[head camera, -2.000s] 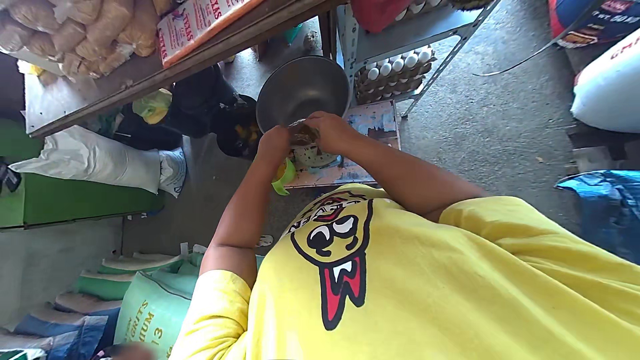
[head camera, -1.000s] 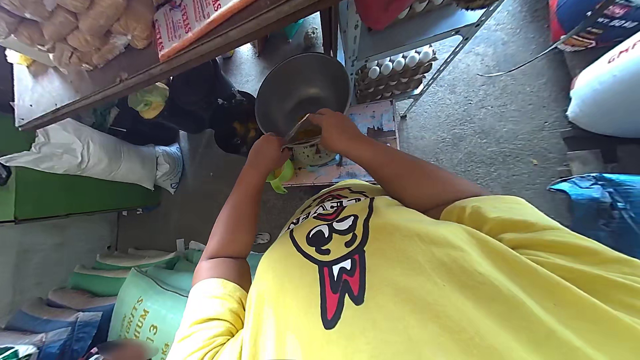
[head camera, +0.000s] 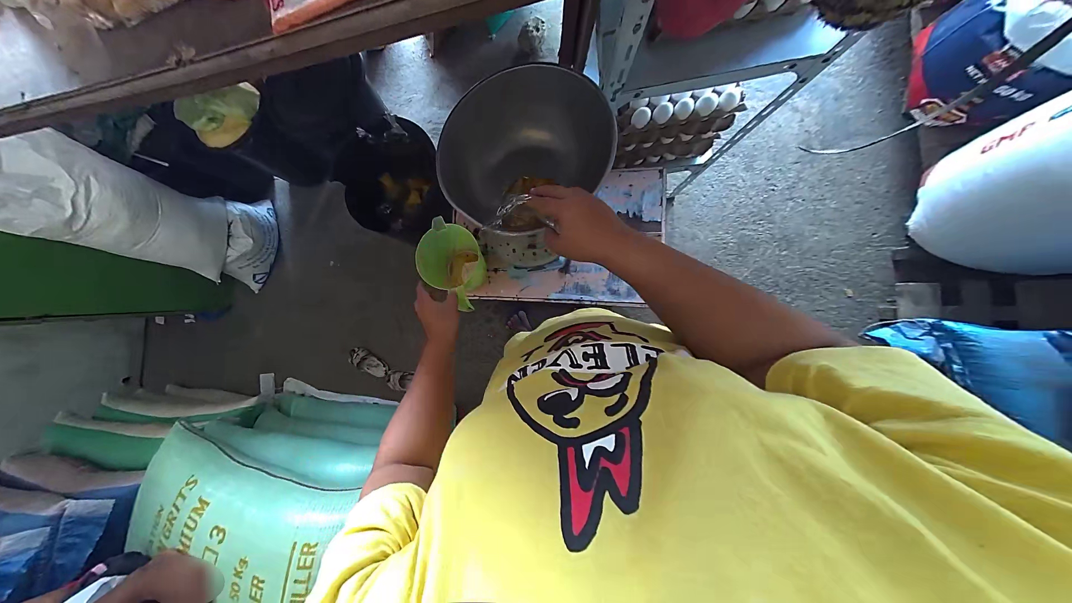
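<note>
My left hand (head camera: 437,314) is closed on the handle side of a light green plastic cup (head camera: 450,256), which has some brownish stuff inside. My right hand (head camera: 579,224) pinches a clear plastic bag (head camera: 521,209) with brown contents, over the near rim of a large grey metal basin (head camera: 536,126). Under the basin's near edge a round speckled container (head camera: 523,249) stands on a worn, paint-stained board (head camera: 578,285). How full the bag is cannot be told.
Left of the basin is a black container (head camera: 389,188) with yellowish pieces inside. Trays of eggs (head camera: 682,113) sit on a metal rack at right. A wooden shelf edge (head camera: 226,52) crosses the upper left. Green sacks (head camera: 243,494) stand lower left, beside another person's hand (head camera: 172,578).
My hands were together at the basin's near rim; now they are apart. My left hand has moved left and holds the green cup up, while my right hand stays at the rim with the bag.
</note>
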